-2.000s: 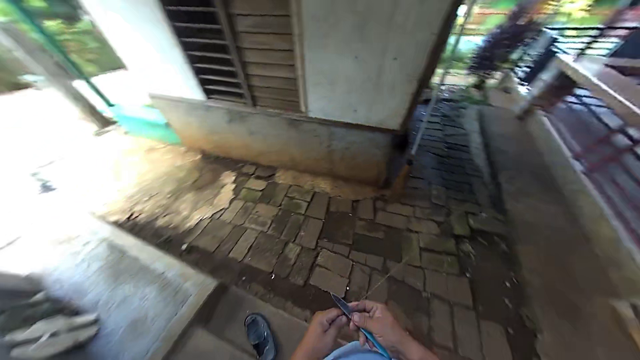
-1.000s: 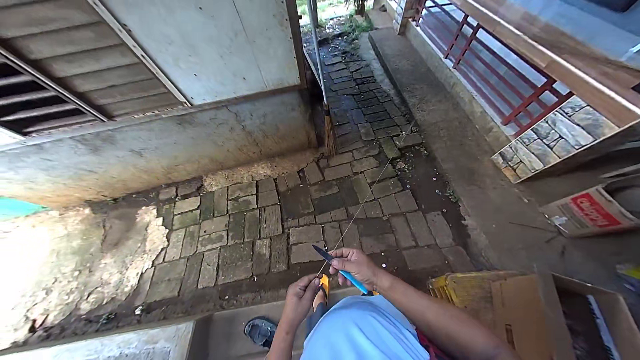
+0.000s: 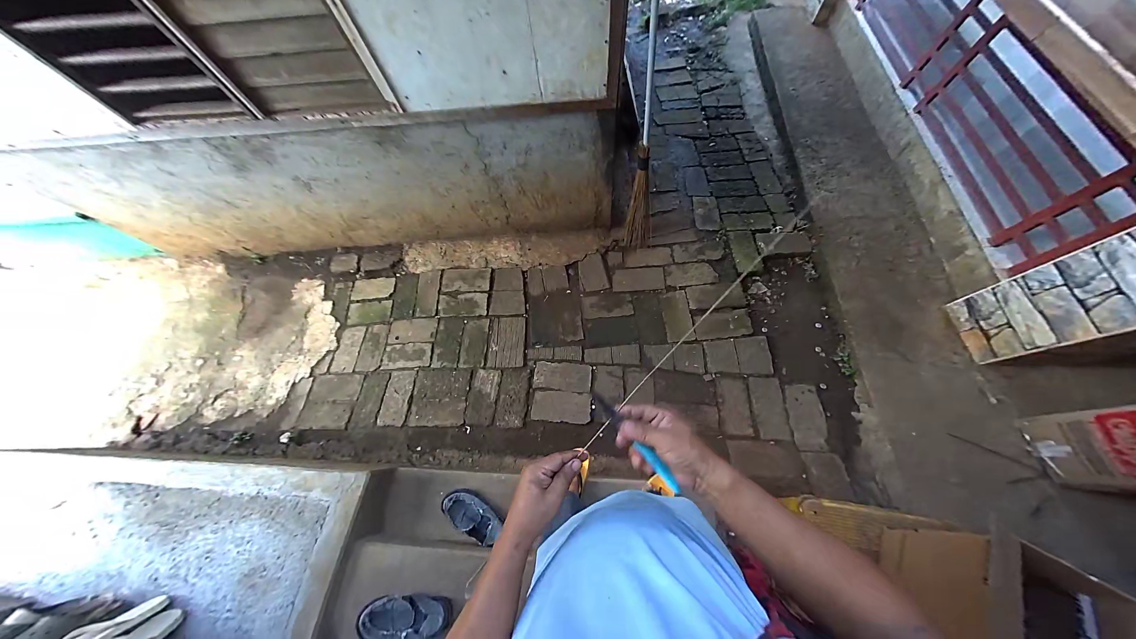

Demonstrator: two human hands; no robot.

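My left hand [image 3: 548, 484] pinches the near end of a thin, pale strip [image 3: 701, 319], which runs up and to the right over the paving; whether it is cane, stick or cord I cannot tell. In my right hand [image 3: 666, 444] is a knife [image 3: 655, 463] with a blue handle. Its dark blade points up and left, close beside the strip. Both hands are in front of my light blue shirt, a short way apart. The far end of the strip fades against the concrete.
Brick paving [image 3: 470, 355] lies ahead, below a wall [image 3: 382, 177]. A stick broom [image 3: 639, 200] with a long handle stands at its corner. Dark slippers [image 3: 472, 516] rest on the concrete steps at lower left. Cardboard boxes [image 3: 941, 568] stand at lower right, near a stone-faced ledge [image 3: 1056, 302].
The view has turned to the right and down since the first frame. My hands were close together at the knife one second ago; now the right hand is further from the left.
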